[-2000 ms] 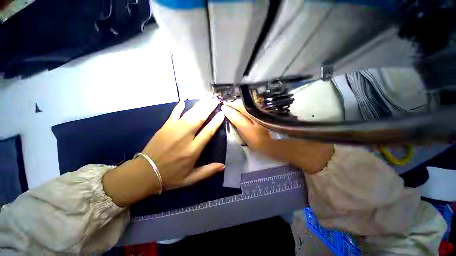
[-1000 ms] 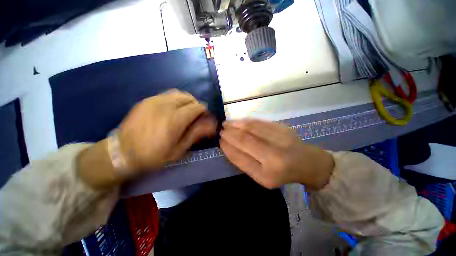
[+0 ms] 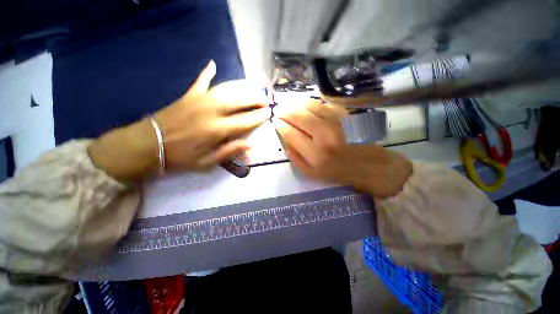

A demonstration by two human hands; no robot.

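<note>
The navy fabric panel [image 3: 141, 73] lies left of the needle and reaches the upper part of the view. My left hand [image 3: 209, 126] lies palm down at its lower edge, fingers spread, fingertips beside the lit needle area. My right hand [image 3: 322, 138] is just right of the needle, fingers bent together, fingertips close to my left ones; what they hold is hidden. The sewing machine head [image 3: 393, 43] is blurred overhead and covers part of the presser foot area. A small dark curved thing [image 3: 236, 168] shows under my left thumb.
A ridged grey knob [image 3: 366, 126] is right of my right hand. Scissors with yellow and red handles [image 3: 483, 162] and striped strips [image 3: 451, 86] lie further right. The ruled grey edge [image 3: 245, 224] runs in front. A blue basket [image 3: 402, 279] and a red basket [image 3: 164, 293] are below.
The panel has moved up and away from the front edge. Both hands have moved up from the ruled edge to the needle. The machine head again fills the upper right, as in the earliest frame.
</note>
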